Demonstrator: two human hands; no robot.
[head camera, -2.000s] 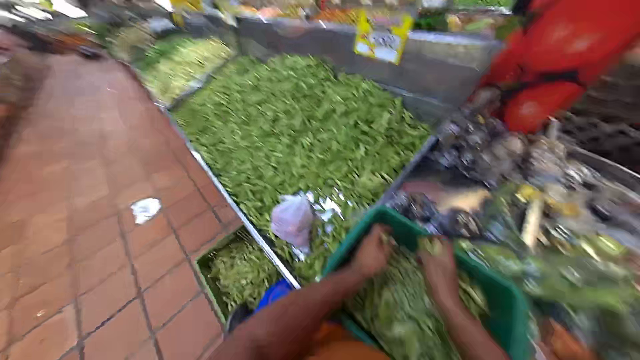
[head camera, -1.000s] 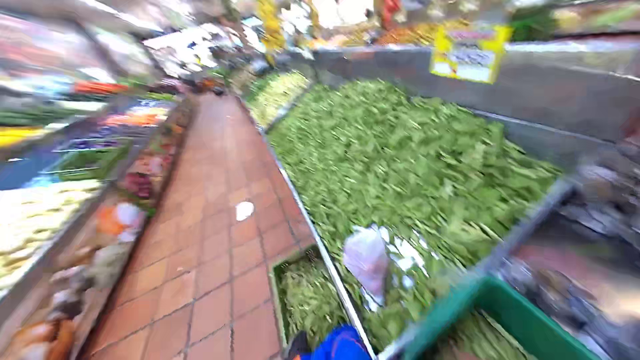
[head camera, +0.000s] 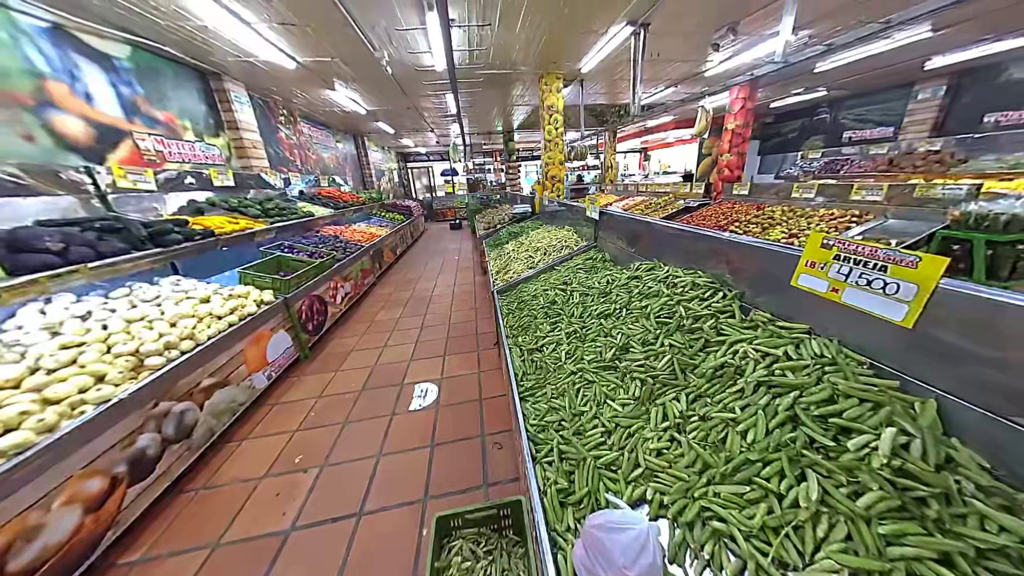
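Neither of my hands shows in the current head view, so what they hold or touch is hidden. A wide bed of green pea pods (head camera: 688, 384) fills the metal bin on the right. On the pods, at the bottom edge, sits a knotted pale plastic bag (head camera: 618, 544), with white scraps beside it. A green plastic crate (head camera: 518, 512) stands on the floor against the bin, with pods (head camera: 482, 554) inside. A yellow price sign (head camera: 870, 278) is fixed to the bin's metal back wall.
A tiled aisle (head camera: 384, 360) runs ahead between the produce displays, with a white scrap (head camera: 423, 396) on its floor. Pale round vegetables (head camera: 104, 344) and a green crate (head camera: 286, 272) lie along the left display. Long pale green pods (head camera: 536, 250) fill the bin beyond the peas. A yellow patterned column (head camera: 552, 136) rises farther back.
Two seconds ago both my hands were in a green tub of pods; now hands and tub are out of view. The view has swung up and left toward the aisle.
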